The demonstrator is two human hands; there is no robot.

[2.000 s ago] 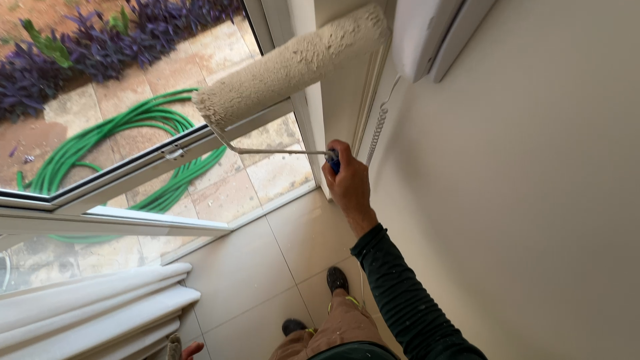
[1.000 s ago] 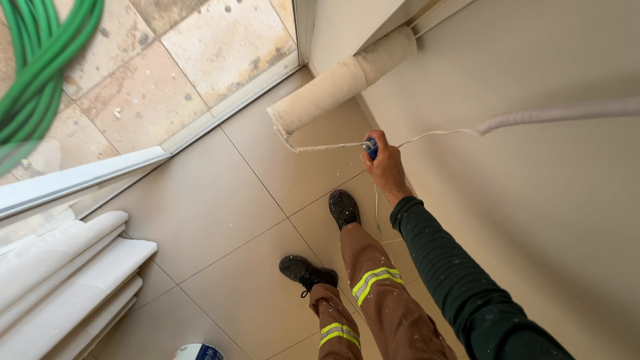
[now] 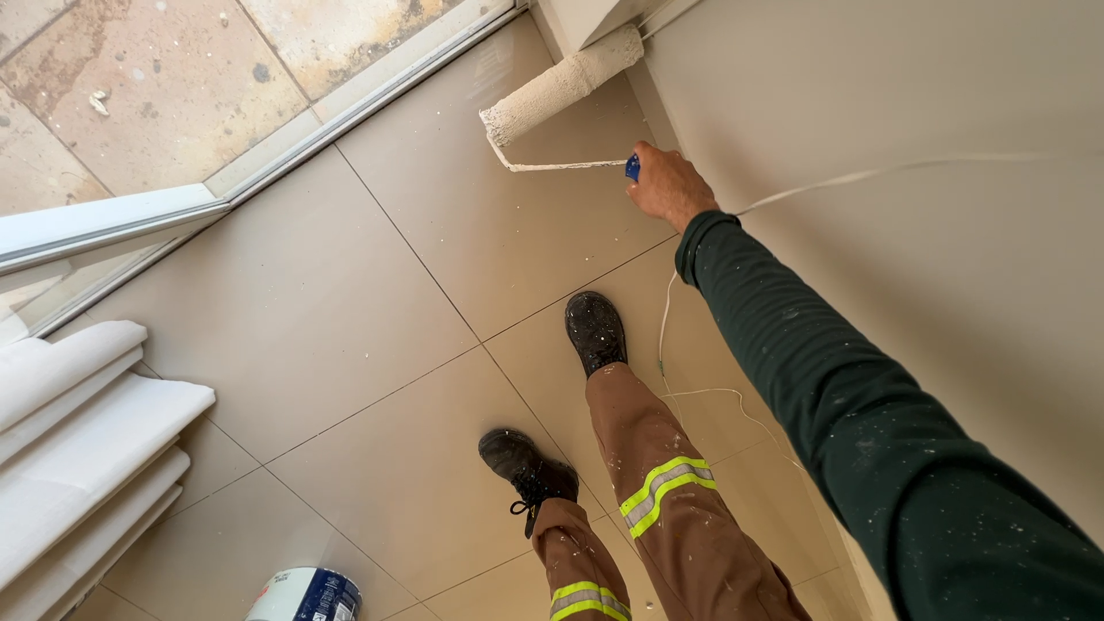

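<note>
My right hand [image 3: 671, 185] is closed around the blue handle of a paint roller, its arm stretched forward in a dark green, paint-flecked sleeve. The roller's cover [image 3: 565, 84] is coated in off-white paint, and its far end is at the low part of the wall beside a white projecting piece [image 3: 595, 15]. A bent wire frame [image 3: 565, 166], crusted with paint, joins cover and handle. The painted wall [image 3: 906, 103] rises on the right. My left hand is out of view.
Glass door framing [image 3: 345, 129] runs along the upper left, with stone paving [image 3: 155, 95] beyond. White folded curtain fabric [image 3: 95, 431] hangs at left. A paint can [image 3: 306, 595] stands at the bottom. A thin white cable [image 3: 662, 328] trails over the floor by my right boot [image 3: 596, 332].
The roller has come down from higher up beside the door frame to near the floor, still in my right hand. My view has tilted down, and the green hose has left it.
</note>
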